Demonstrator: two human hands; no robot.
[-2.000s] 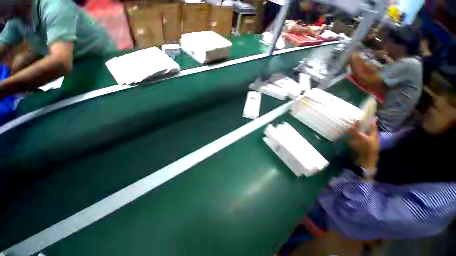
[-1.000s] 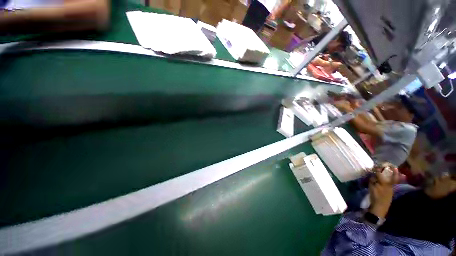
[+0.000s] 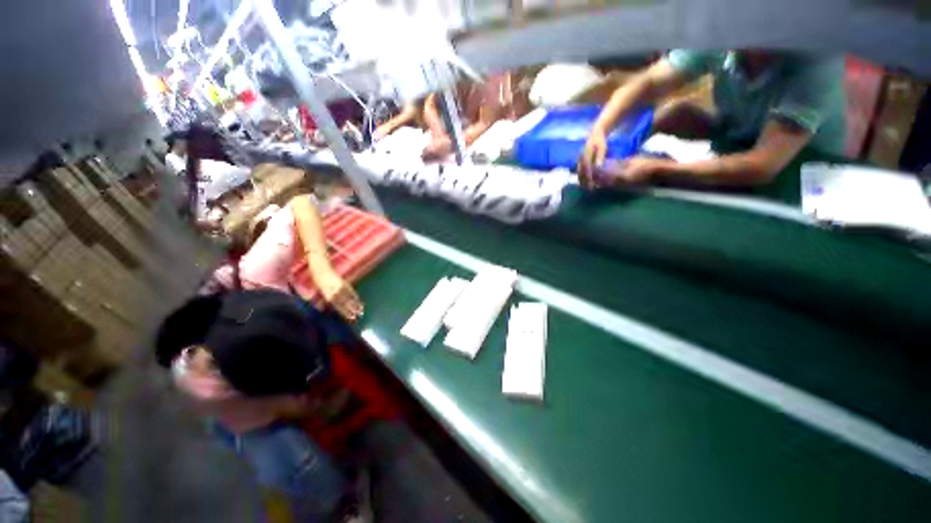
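Several slim white unit cartons lie on the green bench top in the middle of the head view. One carton [image 3: 525,350] lies apart on the right. A group of cartons [image 3: 478,312] lies close together left of it, with another carton [image 3: 434,311] at its left side. No hand touches them. Neither my left hand nor my right hand is in the picture. The image is somewhat blurred, so print on the cartons cannot be read.
A pale rail [image 3: 653,347] divides bench and belt. A red divided tray [image 3: 357,245] and a person in a black cap [image 3: 267,342] are left. Across, a worker in green [image 3: 755,123] handles something small beside a blue bin [image 3: 572,138]. White bagged items [image 3: 480,189] line the belt.
The view has swung left along the line. The neighbouring worker in striped sleeves and the stacked cartons have left the picture. The red tray, blue bin and capped person have come into view.
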